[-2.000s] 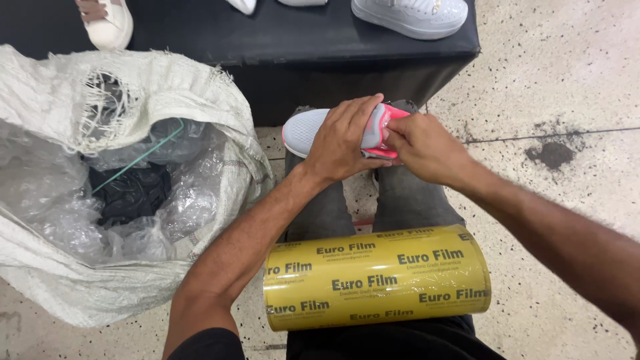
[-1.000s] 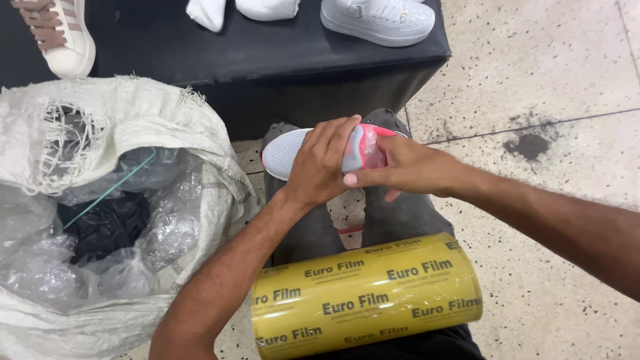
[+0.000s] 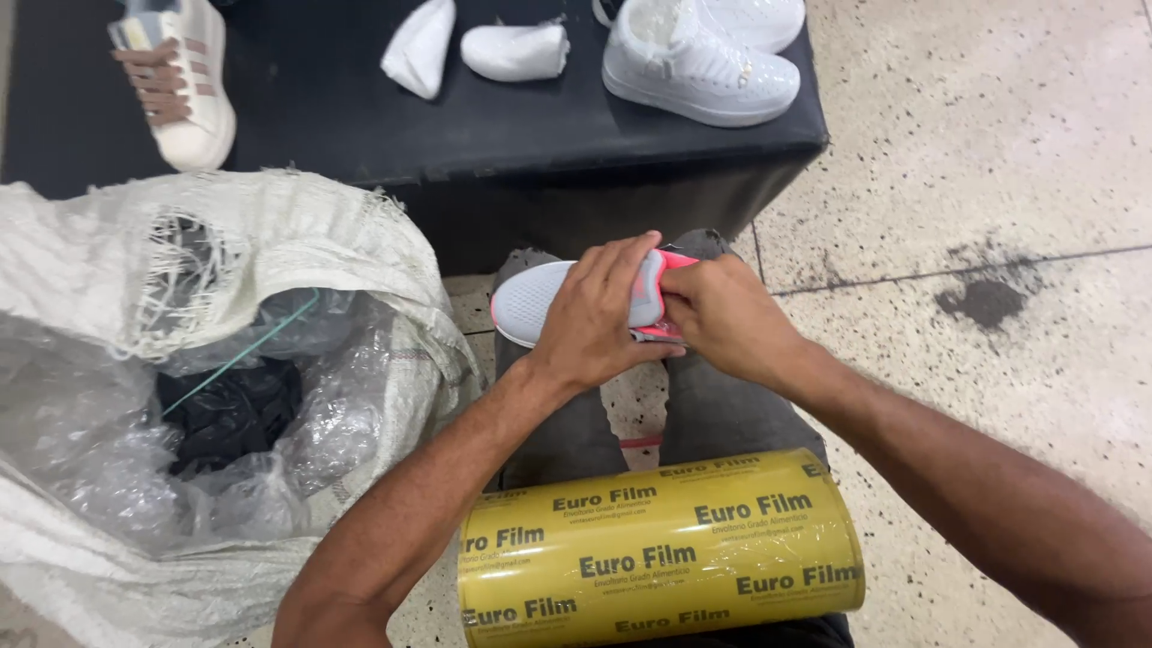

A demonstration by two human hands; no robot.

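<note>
Across my knees lies a grey knit sneaker [image 3: 533,301] with pink lining, its toe pointing left. My left hand [image 3: 598,310] grips it over the upper, fingers near the tongue. My right hand [image 3: 724,315] has its fingers inside the pink opening, where a bit of clear plastic shows; the fingertips are hidden, and what they hold cannot be told. Nearer my body, a yellow roll of Euro Film wrap [image 3: 661,549] rests on my lap.
A black padded bench [image 3: 504,148] stands ahead with a white sneaker [image 3: 702,76], a cream sneaker with brown laces [image 3: 184,90] and two white wrapped bundles [image 3: 515,52]. At left, a woven white sack [image 3: 423,360] holds clear and black plastic.
My right hand has gone from pinching clear plastic at the shoe opening to reaching its fingers inside. My left hand stays on the upper.
</note>
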